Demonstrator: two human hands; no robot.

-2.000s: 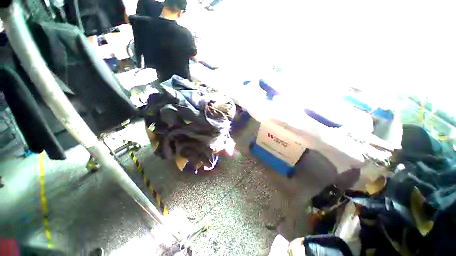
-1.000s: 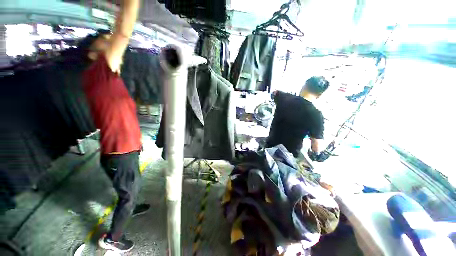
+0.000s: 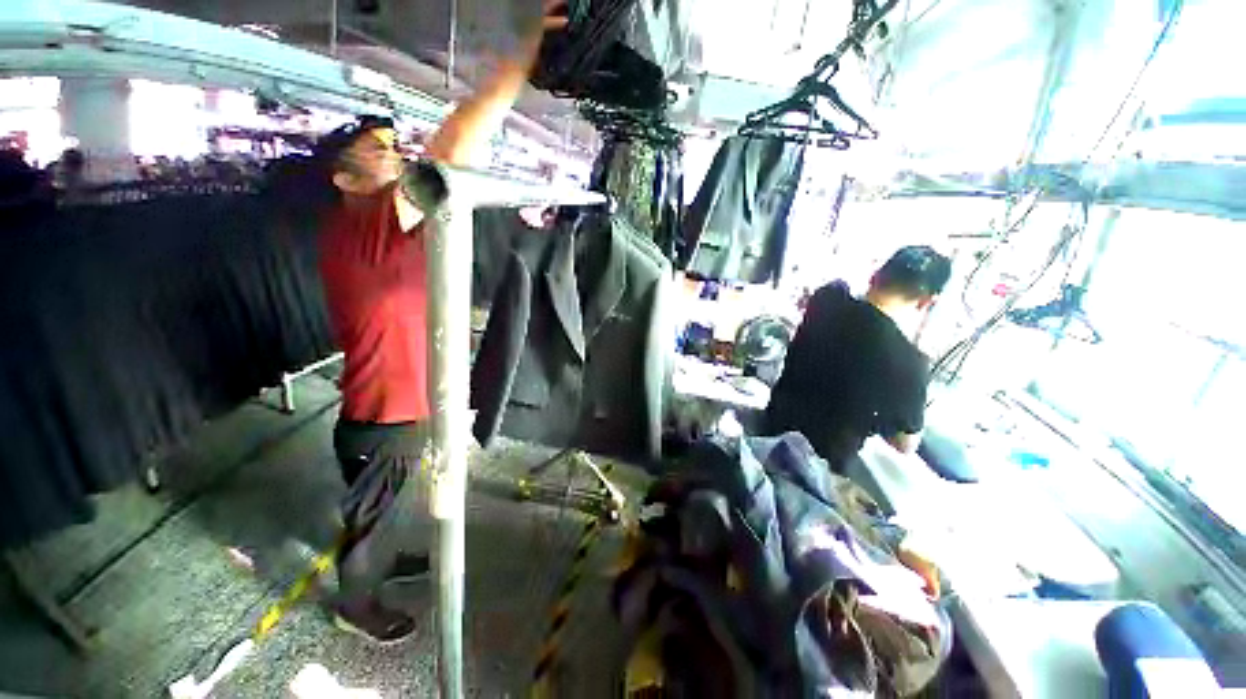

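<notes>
Neither of my hands is in view. Nearest in front of me stands the pale metal pole of a garment rack [image 3: 448, 546], upright, with a rail running back from its top. A dark grey suit jacket [image 3: 581, 328] hangs just behind the pole. A heap of dark garment pieces [image 3: 738, 560] with some yellowish patches lies to the right of the pole, low in the picture.
A person in a red top [image 3: 380, 314] stands left of the pole, one arm raised to dark hanging items. A person in black [image 3: 850, 362] is at the white worktable [image 3: 1045, 635]. Dark garments [image 3: 164, 328] hang at left. Black hangers [image 3: 806, 116] hang overhead. Yellow-black tape [image 3: 563, 601] marks the floor.
The view has swung up and left from the floor and table. The person in red came into view and now shows further right, arm still raised. My hands show in no frame.
</notes>
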